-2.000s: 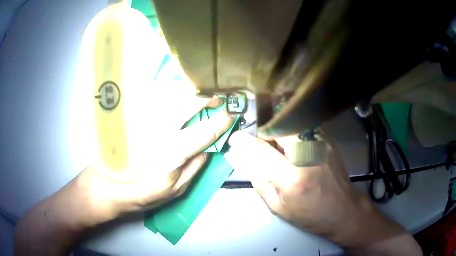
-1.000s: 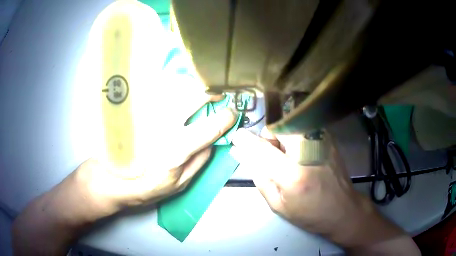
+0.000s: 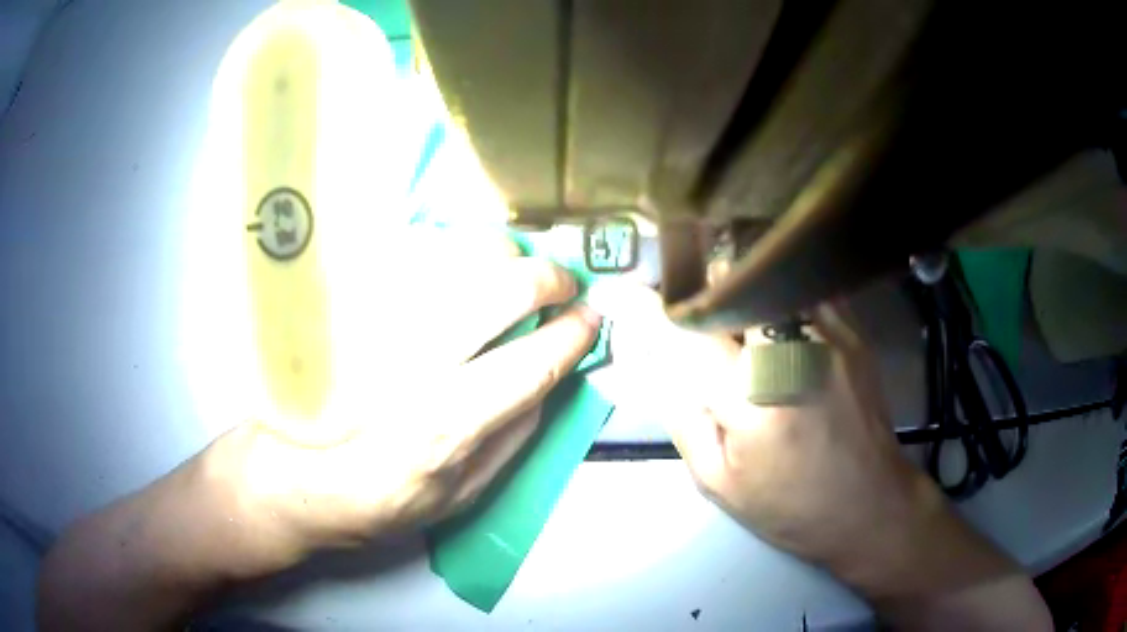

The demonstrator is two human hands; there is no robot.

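The green fabric piece (image 3: 525, 506) lies slanted under my hands, from the presser foot (image 3: 611, 246) down over the table's front part. My left hand (image 3: 420, 420) presses on the fabric with its fingertips just below the foot. My right hand (image 3: 766, 432) has its fingertips at the fabric's right edge, close to my left fingertips; strong glare washes them out, so I cannot tell whether they pinch it. The cream sewing machine head (image 3: 618, 111) overhangs both hands and hides the far part of the fabric. A ribbed knob (image 3: 789, 373) shows in front of my right hand.
A bright yellow-white oblong lamp-like piece (image 3: 287, 333) with a round black emblem stands left of the needle. Black scissors (image 3: 970, 383) lie right of the machine, beside another green piece (image 3: 996, 296). The white table (image 3: 643, 556) has a dark seam crossing it.
My left fingers have shifted and spread on the fabric near the foot. My right fingertips have moved up closer to the foot. The fabric's near end has moved slightly right.
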